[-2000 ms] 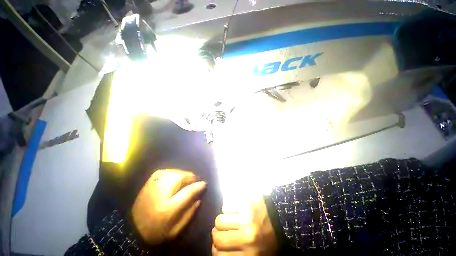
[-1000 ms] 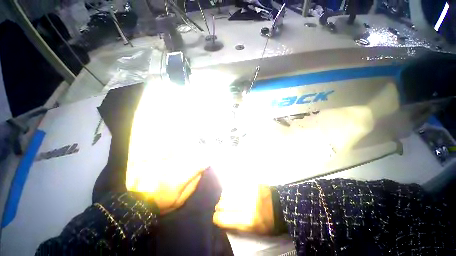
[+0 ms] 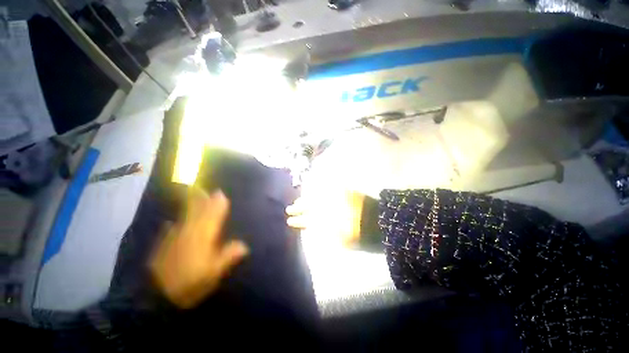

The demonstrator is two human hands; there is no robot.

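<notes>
A dark garment piece (image 3: pixel 258 241) lies left of the needle area and hangs over the table's front edge. My left hand (image 3: pixel 198 251) is over the cloth, blurred, fingers apart, holding nothing that I can see. My right hand (image 3: pixel 327 217) is at the cloth's right edge, just below the needle area (image 3: pixel 303 152); glare washes it out, so its grip cannot be told. The sewing machine (image 3: pixel 476 76) is cream-white with a blue stripe and "JACK" lettering. Lamp glare hides the presser foot.
The white tabletop (image 3: pixel 114 207) has a blue strip (image 3: pixel 72 207) at its left end and ruler-like marks along the front. A thin lever (image 3: pixel 527 180) runs low on the machine's right. A control panel (image 3: pixel 614 165) is at the right edge. Dark shapes stand at upper left.
Since one second ago, my left hand has come out of the glare and opened over the cloth. My right hand has moved up beside the cloth's edge. The camera view has shifted.
</notes>
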